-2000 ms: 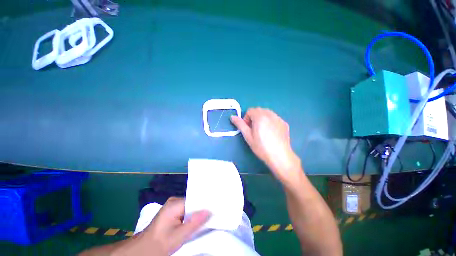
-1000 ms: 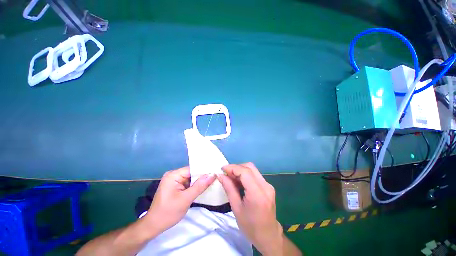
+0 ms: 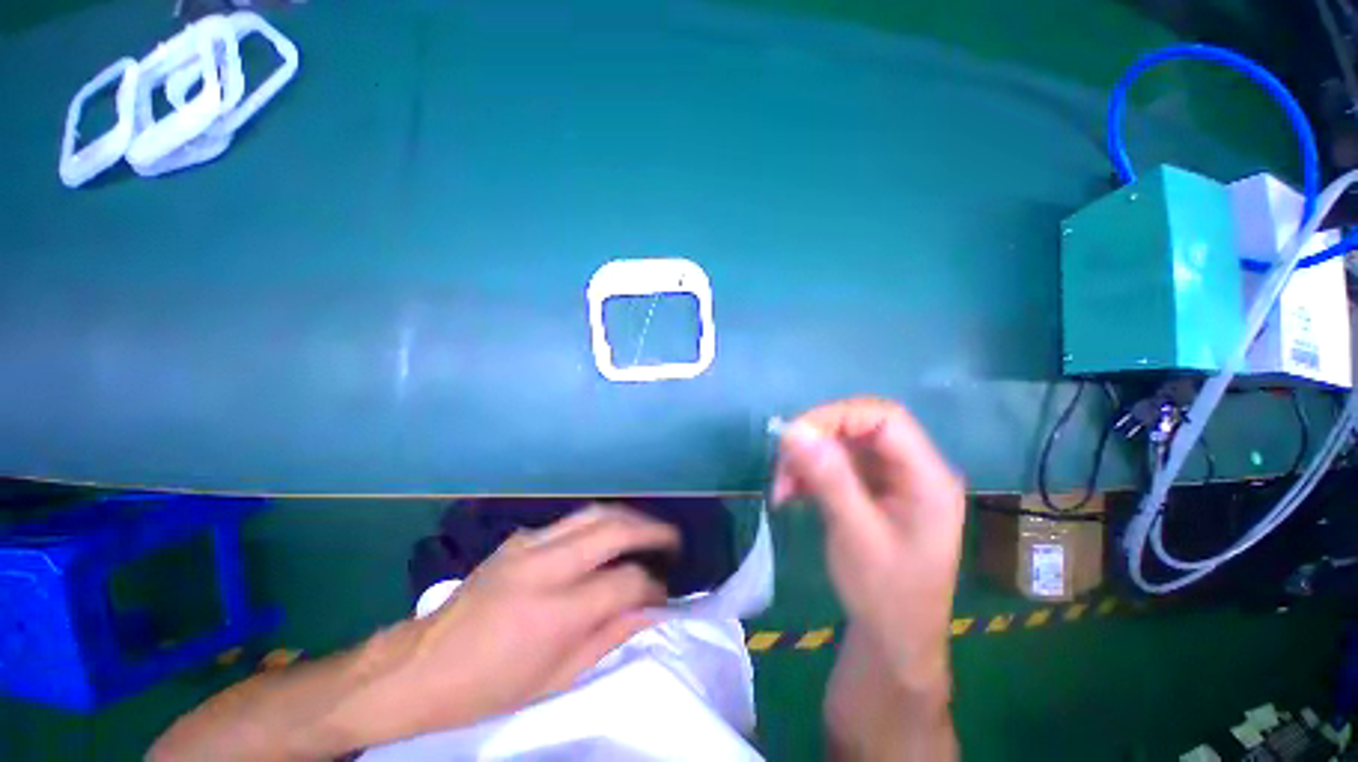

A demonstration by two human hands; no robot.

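A white rounded-square frame [image 3: 651, 276] lies flat on the green mat, with a thin pale line slanting across its opening. My left hand [image 3: 559, 603] is low over my lap, blurred, and holds a white sheet [image 3: 752, 578] seen nearly edge-on and curved; the grip is partly hidden. My right hand [image 3: 886, 499] is to the right of the frame, near the bench edge. Its thumb and finger are pinched on a tiny pale piece [image 3: 776, 427] at the fingertips. Neither hand touches the frame.
Overlapping white frames [image 3: 182, 97] lie at the far left of the bench [image 3: 447, 268]. A teal box [image 3: 1154, 276] with a blue tube and grey cables stands at the right. A blue stool [image 3: 119, 596] and a cardboard box [image 3: 1047, 551] are below the bench edge.
My right hand has moved away from the sheet, up and right, with a tiny pale piece at its fingertips. The sheet has turned edge-on and lower. The frame no longer has the sheet against its lower edge.
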